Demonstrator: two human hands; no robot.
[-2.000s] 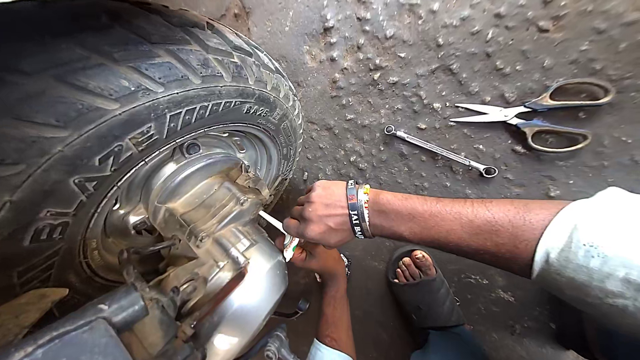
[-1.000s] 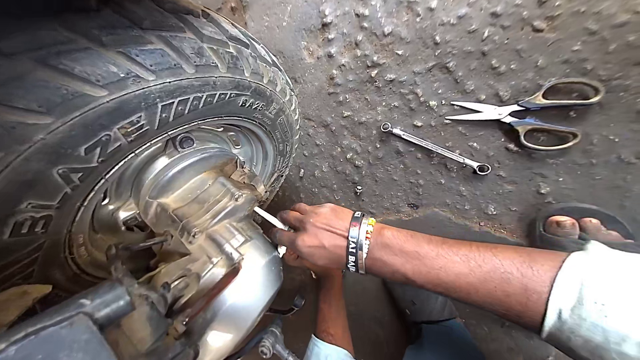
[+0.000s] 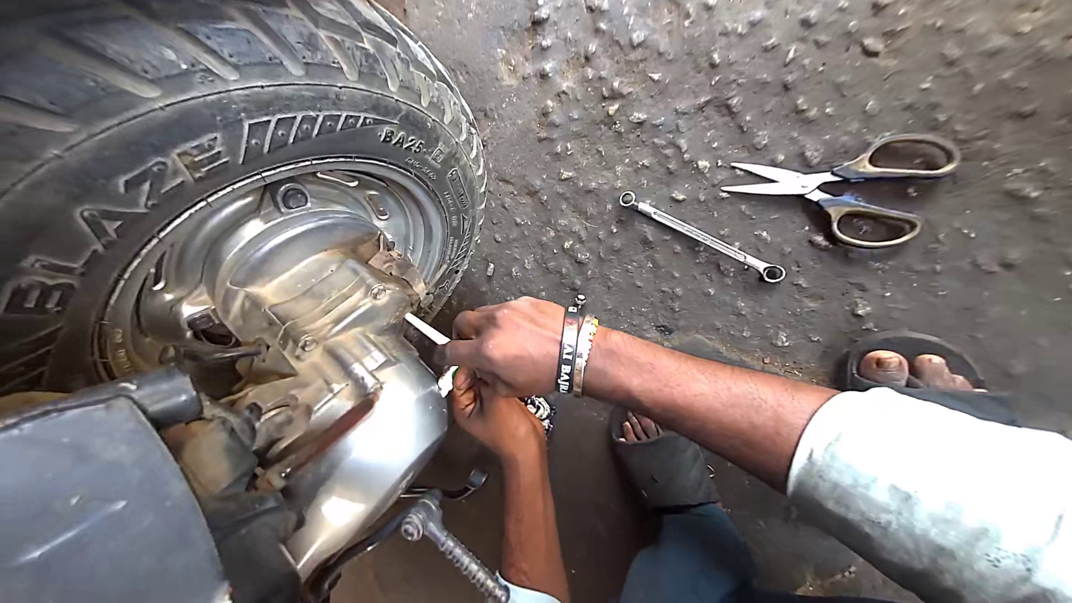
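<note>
My right hand (image 3: 521,345), with bands on its wrist, grips a thin white stick or tube (image 3: 426,328). The far end of that stick meets the edge of a scooter's metal gear housing (image 3: 314,293) at the wheel hub. Below and partly behind it, my left hand (image 3: 496,412) has its fingers closed round a small white and green thing (image 3: 448,381), too small to name, close to the silver metal cover (image 3: 377,448). A double-ended ring spanner (image 3: 703,237) lies on the ground to the right. Beyond it are scissors (image 3: 825,186) with their blades apart.
The scooter's rear tyre (image 3: 92,176) and wheel rim (image 3: 419,209) fill the upper left. A dark plastic part (image 3: 92,511) stands at the lower left, and a kick-start lever (image 3: 456,548) at the bottom. Sandalled feet (image 3: 666,461) rest on the rough ground.
Both hands have stayed beside the housing, the right one still holding the white stick. A second sandalled foot has come into view at the right.
</note>
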